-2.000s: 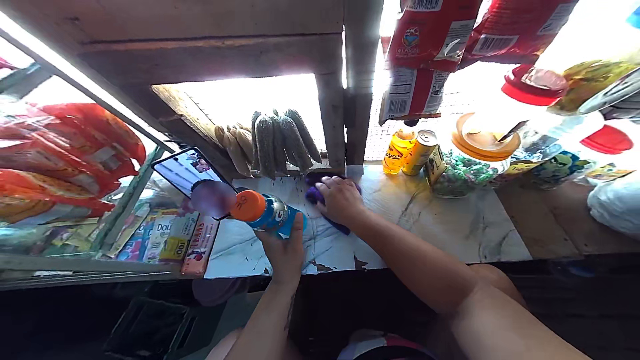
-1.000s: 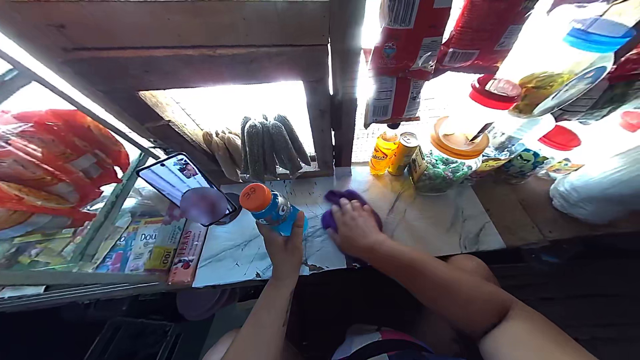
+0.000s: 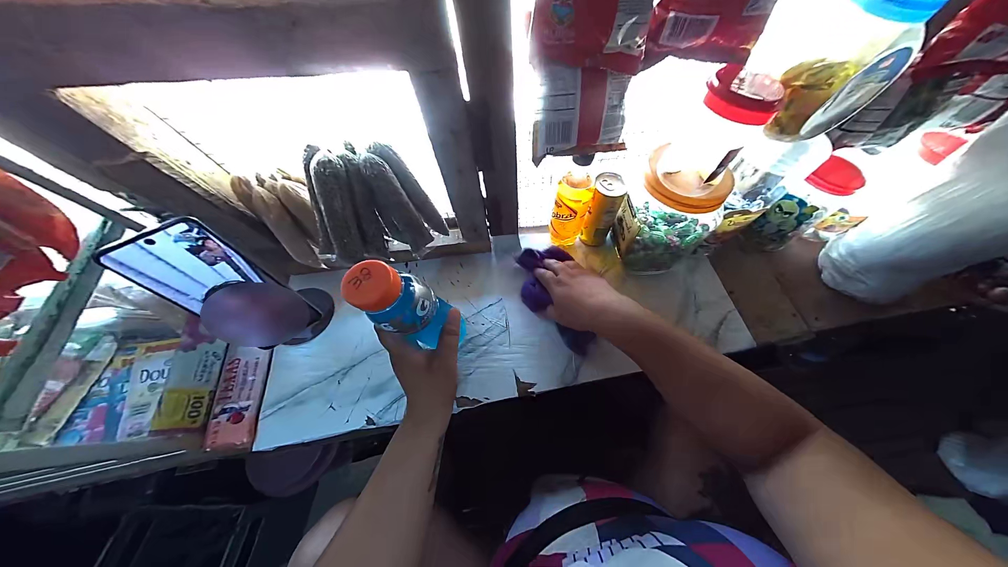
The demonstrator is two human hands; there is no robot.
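My left hand (image 3: 425, 362) grips a blue sports drink bottle (image 3: 413, 307) with an orange cap, tilted and held over the marble-patterned counter (image 3: 339, 386). Part of the bottle is hidden by the fingers. My right hand (image 3: 579, 295) presses a purple cloth (image 3: 537, 291) on the counter, to the right of the bottle and in front of the yellow drinks. A smartphone (image 3: 181, 260) leans on a round holder at the left.
Behind my right hand stand a yellow bottle (image 3: 570, 209), a yellow can (image 3: 605, 206) and a candy jar (image 3: 669, 228). Bagged grey rolls (image 3: 362, 201) hang at the window opening. Packets (image 3: 157, 386) sit behind the left edge, a white plastic bag (image 3: 906, 228) at the right.
The right hand and purple cloth have shifted over the counter, now closer to the yellow bottle and can than one second ago. The left hand keeps hold of the blue bottle.
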